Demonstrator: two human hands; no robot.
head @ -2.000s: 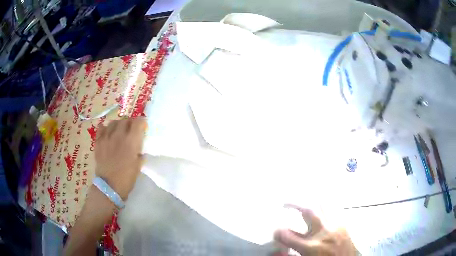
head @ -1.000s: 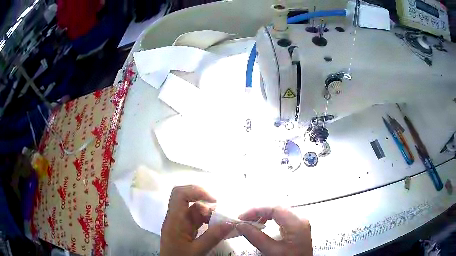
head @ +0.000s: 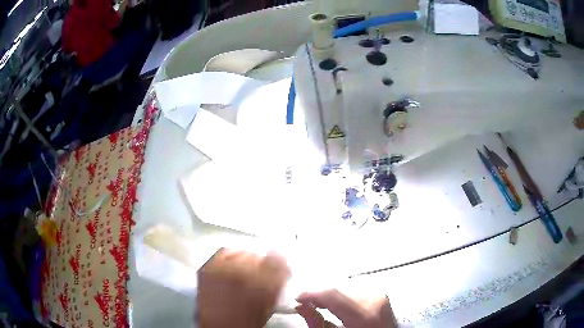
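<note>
My left hand (head: 240, 289) is at the lower centre, blurred, over a white fabric piece (head: 168, 266) that runs out to its left. My right hand (head: 346, 309) is close beside it at the bottom edge, its fingertips pinching the white fabric between the hands. The lamp washes out the held part. A cream patch (head: 168, 243) shows on the fabric. More white fabric pieces (head: 214, 195) lie left of the sewing machine head (head: 448, 96). The presser foot area (head: 383, 186) is under bright light.
Blue and orange snips (head: 502, 179), a longer dark tool with a blue end (head: 538, 202) and a small metal plate (head: 471, 193) lie right of the needle. A tan board (head: 89, 224) with red print is at the left. A control panel (head: 528, 16) is top right.
From two seconds ago, my left hand came from the tan board to meet my right hand at the fabric. Since one second ago, my left hand has turned over the fabric; the view has shifted slightly.
</note>
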